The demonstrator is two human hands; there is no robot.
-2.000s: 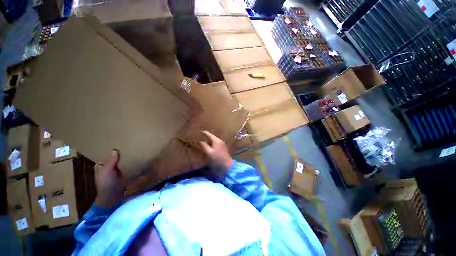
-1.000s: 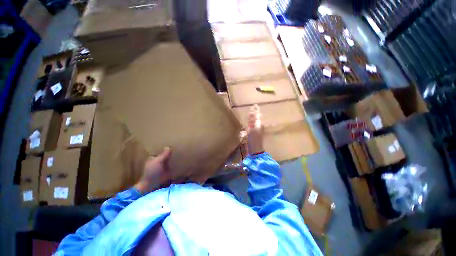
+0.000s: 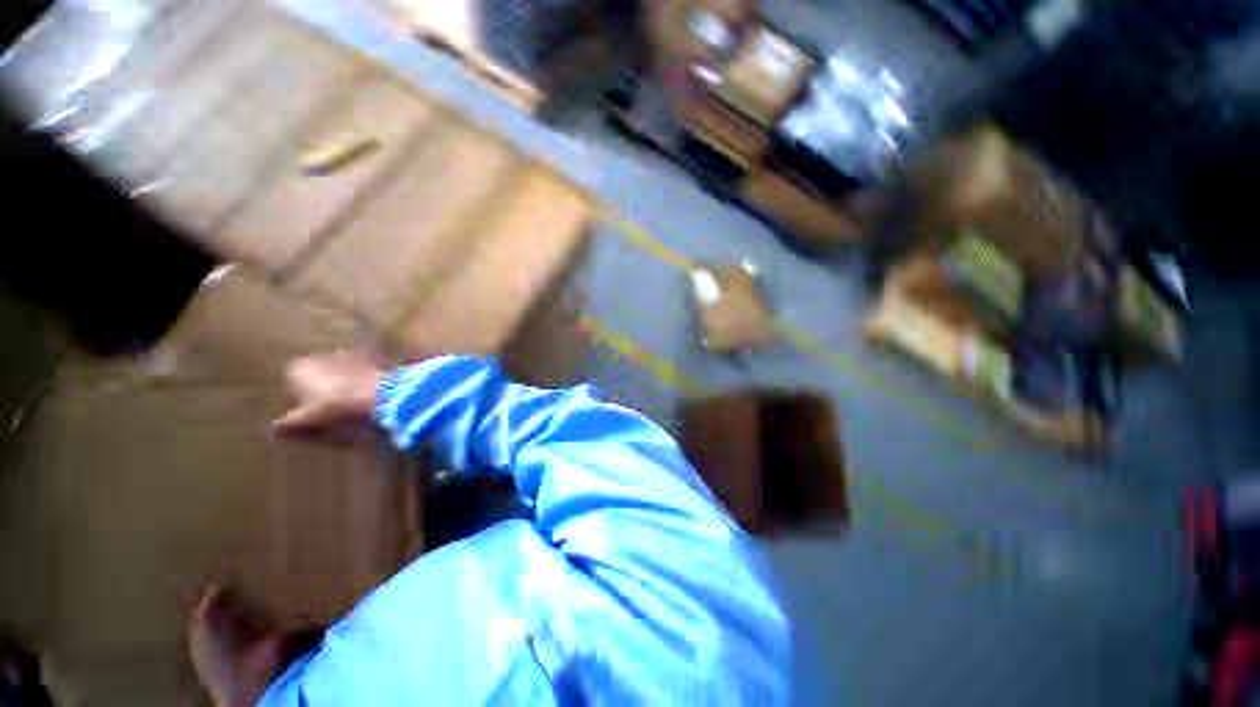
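The view is blurred by motion. A large brown cardboard piece [image 3: 152,497] lies at the lower left, in front of me; whether it is a loose sheet or a carton flap I cannot tell. My right hand [image 3: 332,396] is at its upper right part, fingers pointing left; its grip is unclear. My left hand [image 3: 232,646] is at its lower edge, partly cut off by my sleeve and blurred, with the thumb up. A row of closed cartons [image 3: 477,269] runs to the upper left, with a yellow box cutter [image 3: 341,155] lying on top.
An open empty carton [image 3: 767,463] stands on the grey floor to my right. A small brown carton [image 3: 732,307] lies beyond it near yellow lines. Further right is an open box with mixed contents [image 3: 995,297]. Crumpled clear plastic [image 3: 850,118] lies at the top.
My view has swung to the right, so the carton row now shows at the left. The cardboard is now low at the left, with my right hand at it instead of above the carton row.
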